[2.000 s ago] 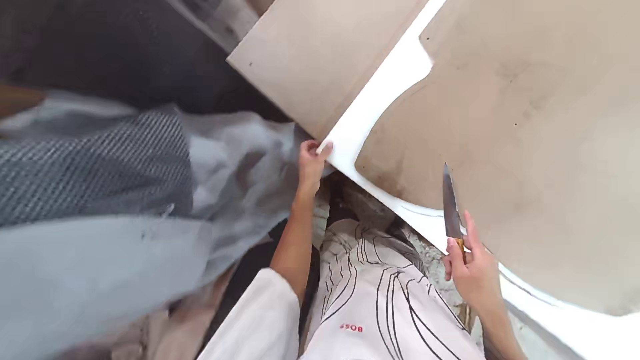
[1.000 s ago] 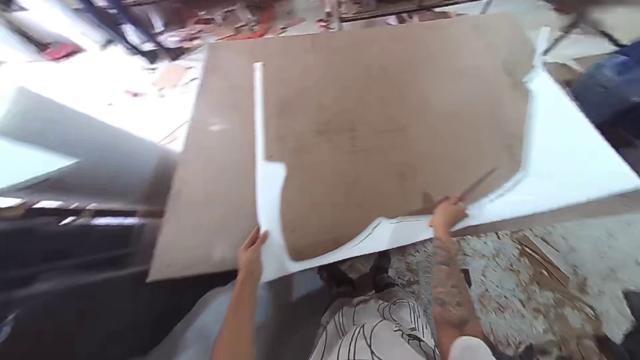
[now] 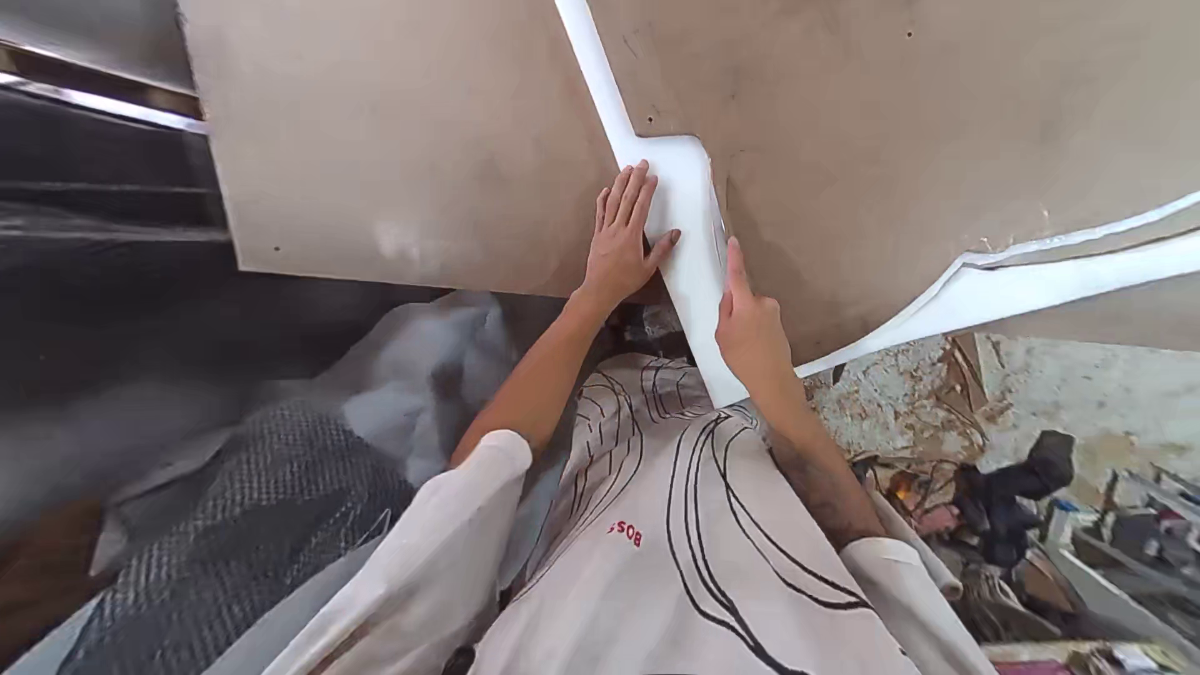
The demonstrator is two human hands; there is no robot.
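Observation:
A white foam-like sheet (image 3: pixel 680 202), cut to a curved outline, lies on a large brown board (image 3: pixel 422 141). My left hand (image 3: pixel 626 234) rests flat on its left edge, fingers spread, gripping nothing. At the sheet's right edge my right hand (image 3: pixel 752 323) is closed around a knife, its index finger stretched along the blade (image 3: pixel 718 225). The handle is hidden in the palm. Another stretch of the white sheet (image 3: pixel 994 291) runs off to the right along the board's near edge, with a thin strip partly apart from it.
Grey woven fabric (image 3: pixel 253 506) and translucent plastic sheeting (image 3: pixel 403 375) lie at the lower left. Scraps and dark cloth (image 3: pixel 1017 487) are heaped at the lower right, beside a stained pale floor (image 3: pixel 1097 403). The board's near edge crosses in front of my body.
My right hand and the knife have moved from the sheet's lower right stretch to its left part, close to my left hand. The view has swung strongly.

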